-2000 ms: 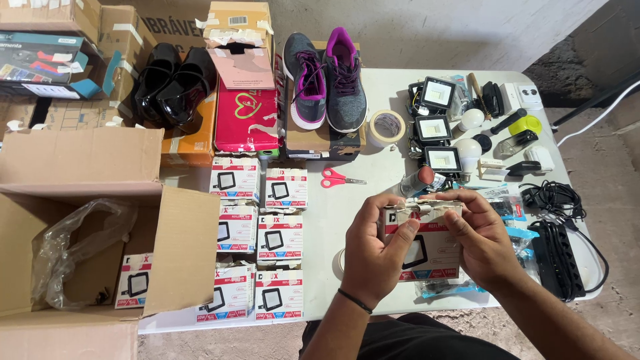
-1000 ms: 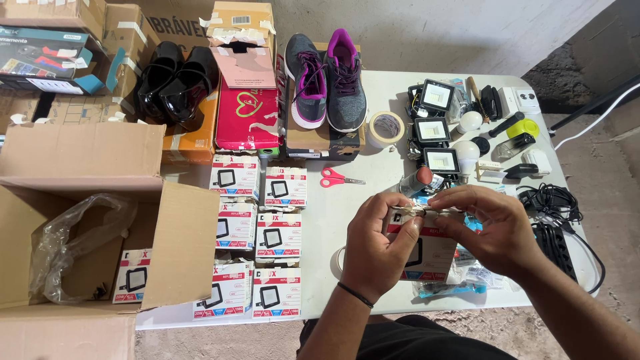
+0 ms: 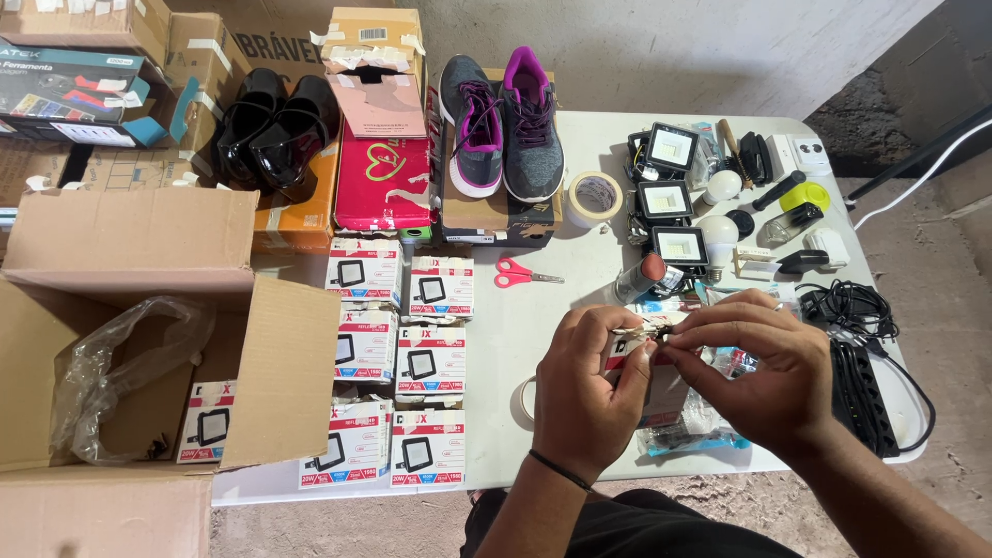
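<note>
Over the right part of the white table, my left hand (image 3: 593,380) grips a white and red floodlight box (image 3: 665,391) at its left side and torn top edge. The fingertips of my right hand (image 3: 756,364) pinch something small and dark at the box's top opening; what it is I cannot tell for sure. Both hands cover much of the box. Similar floodlight boxes (image 3: 430,360) stand in two columns left of my hands, and another floodlight box (image 3: 208,422) lies inside an open cardboard carton (image 3: 291,372). Red-handled scissors (image 3: 527,273) lie between the columns and my hands.
Sneakers (image 3: 533,132) and black shoes (image 3: 291,139) sit on boxes at the back. A tape roll (image 3: 594,198), LED floodlights (image 3: 665,200), light bulbs (image 3: 719,236) and a clear cylinder with a red top (image 3: 639,277) lie beyond my hands. A black power strip (image 3: 864,395) and coiled cables (image 3: 849,308) are at the right.
My right hand has shifted from holding the box's right side to its top opening, where a small dark thing now shows at the fingertips. My left hand has stayed on the box.
</note>
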